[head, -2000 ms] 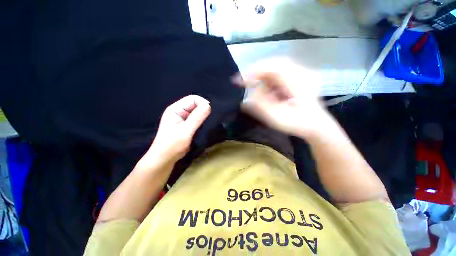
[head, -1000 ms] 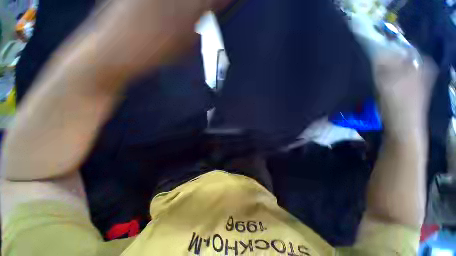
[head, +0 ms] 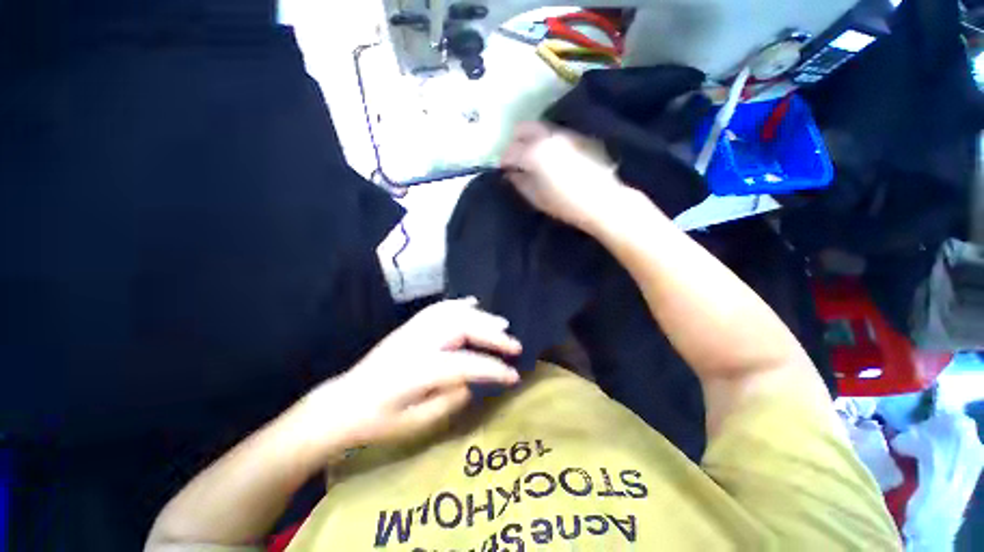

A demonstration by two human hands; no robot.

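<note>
Black fabric (head: 162,216) covers the left side of the view. Another black piece (head: 507,248) lies over the front of the white machine bed (head: 432,129) and runs down to the lap. My right hand (head: 561,173) is on the upper edge of this piece, fingers bent down onto it and slightly blurred; it grips the cloth there. My left hand (head: 432,361) is at the lower edge of the piece, in front of the shirt, with fingers apart. Its fingertips are at the cloth, and no grip shows.
Scissors with red and yellow handles (head: 583,41) lie on the bed behind the cloth. A blue bin (head: 771,151) with red items and a pale strip (head: 723,121) is at the right. A red crate (head: 874,345) is lower right. A wavy dark cord (head: 401,253) lies between the fabrics.
Both raised, blurred hands have come down to the cloth. The black fabric has moved apart, uncovering more machine bed, and a piece now lies bunched at the centre right.
</note>
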